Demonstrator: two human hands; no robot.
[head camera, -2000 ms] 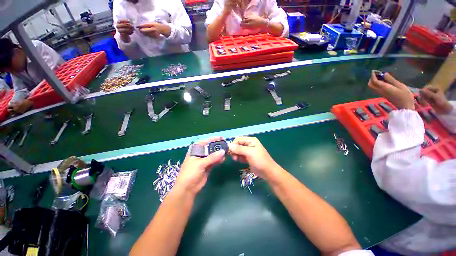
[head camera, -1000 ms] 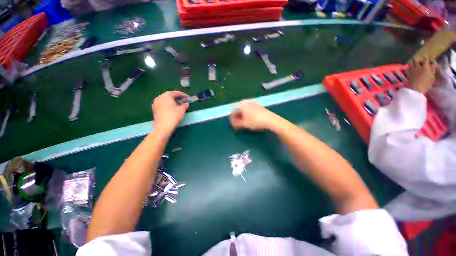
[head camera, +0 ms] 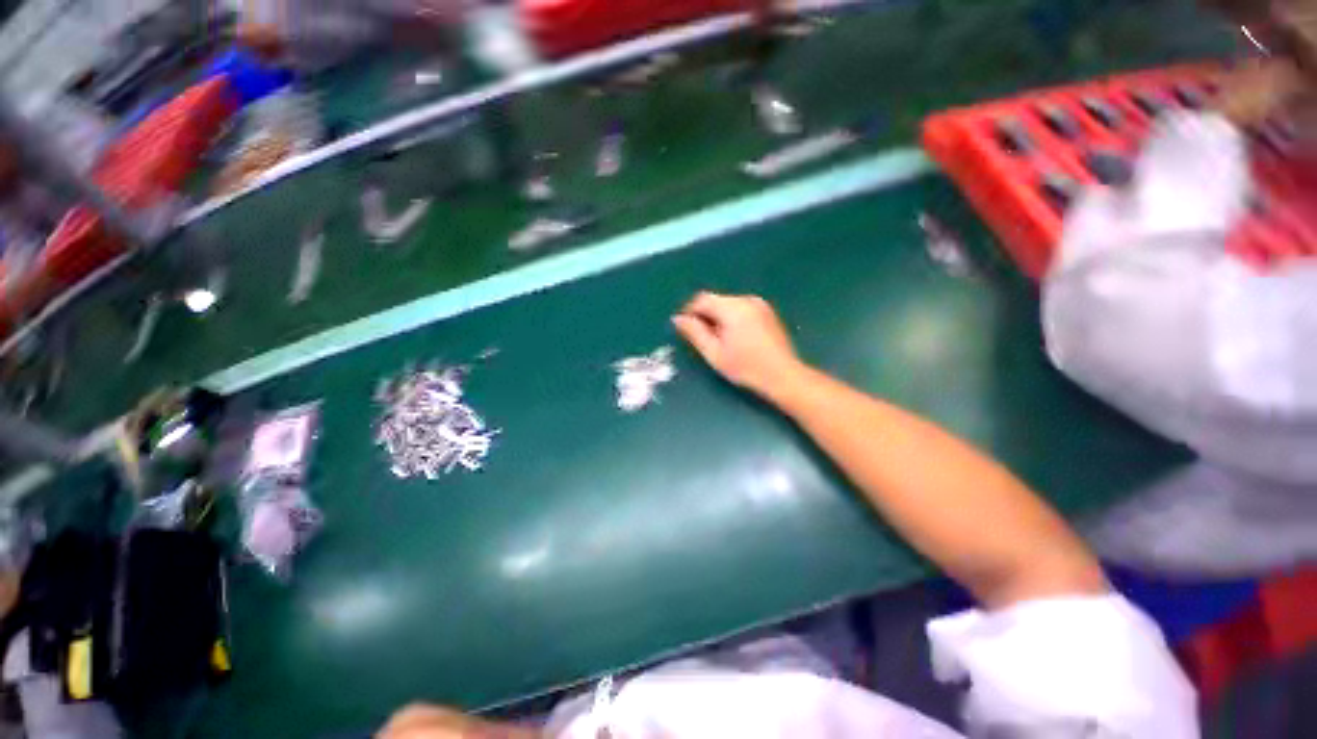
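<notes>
My right hand (head camera: 740,341) is over the green bench near the belt's pale edge, fingers curled together; blur hides whether anything small is between them. My left hand (head camera: 451,722) shows only as a small blurred part at the bottom edge, mostly cut off, so its fingers cannot be read. A larger pile of short silver parts (head camera: 431,422) lies on the bench at centre left. A smaller pile of thin silver parts (head camera: 643,378) lies below and left of my right hand. A blurred watch (head camera: 546,231) lies on the belt just past the pale edge.
More blurred watches, one at the right (head camera: 799,153), lie on the green belt. An orange-red tray (head camera: 997,195) holds watches at the right, beside a person's white sleeve (head camera: 1141,325). Clear bags (head camera: 279,440) and a black case (head camera: 171,614) lie left. Few loose slivers (head camera: 946,246) lie near the tray.
My left hand has let go of the watch on the belt and moved down to the bottom edge. The view has shifted and blurred. My right hand stays near the belt edge, still curled.
</notes>
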